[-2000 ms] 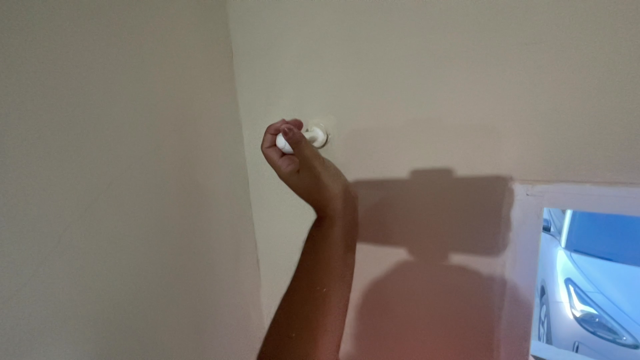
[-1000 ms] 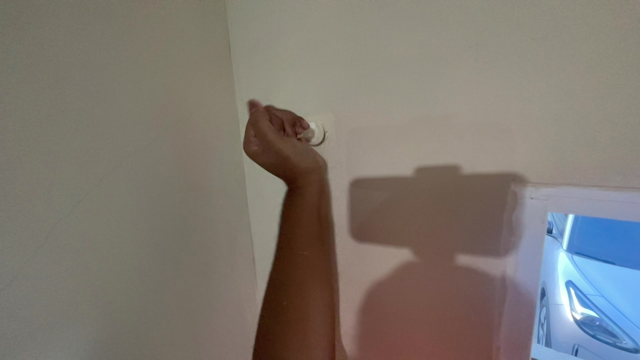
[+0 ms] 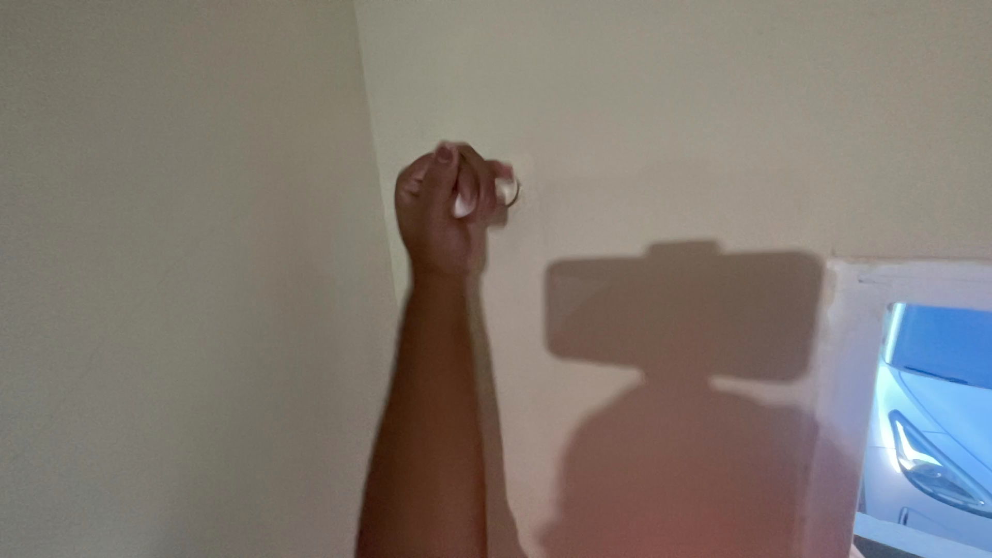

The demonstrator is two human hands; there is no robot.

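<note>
My left hand (image 3: 446,205) is raised at the wall left of the middle, its fingers curled around a white, rounded, bulb-like piece (image 3: 464,204). Only a small part of that piece shows between the fingers. Just right of it, by the fingertips, a round white fixture (image 3: 508,190) stands out from the wall, with a dark curved edge on its right side. The fingers hide where the two meet, so I cannot tell how they join. The forearm rises from the bottom edge. My right hand is not in view.
A wall corner runs down just left of my hand. The plain wall (image 3: 659,116) carries a large shadow of a head and shoulders. At the lower right, a pale frame (image 3: 841,372) surrounds an opening showing a car's headlight and hood (image 3: 930,434).
My left hand has turned at the wrist and its fingers have shifted around the white piece. It stays close beside the wall fixture.
</note>
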